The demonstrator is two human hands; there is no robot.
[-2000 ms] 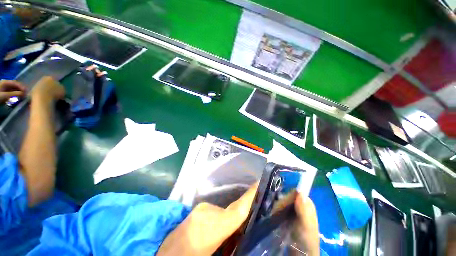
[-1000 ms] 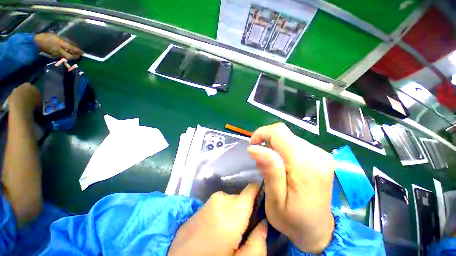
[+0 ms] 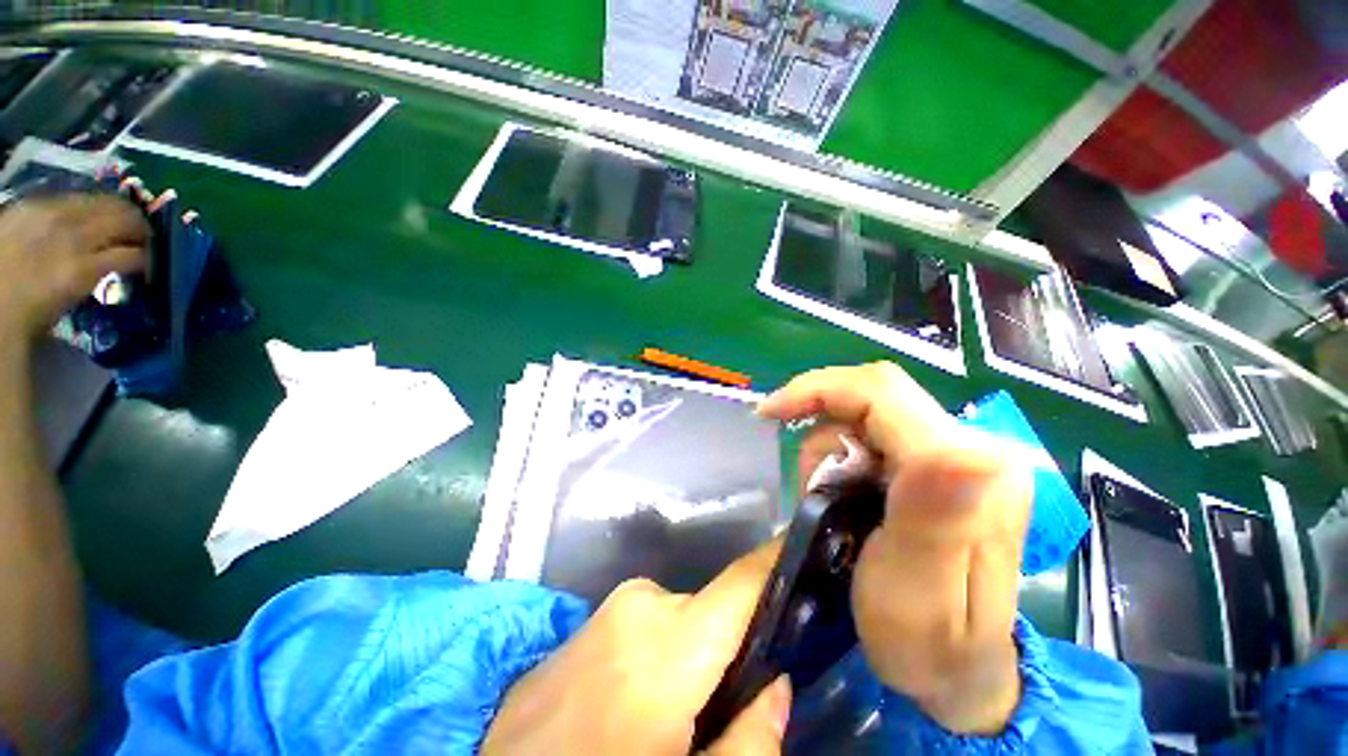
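My left hand [image 3: 643,665] is closed round a dark cover [image 3: 791,613] with camera lenses, held tilted on edge low in the middle. My right hand [image 3: 939,547] is bent over the cover's upper end, with thumb and finger at a small whitish, crumpled bit [image 3: 840,458] by its top edge; whether they pinch it is unclear. A tablet back cover [image 3: 673,488] with a camera module at its upper left lies under shiny clear film on white backing sheets [image 3: 510,443], just beyond my left hand.
A crumpled white sheet [image 3: 337,443] lies left, an orange stick [image 3: 695,366] beyond the cover. A light-blue film [image 3: 1042,488] is right of my hand. Covers on white sheets [image 3: 584,192] line the back and right. A coworker's arm [image 3: 37,443] and dark-blue bundle [image 3: 170,296] are left.
The dark cover's camera end now shows below my right hand, with a whitish bit at its top. The view has shifted slightly. The coworker's hand has moved up to the dark-blue bundle.
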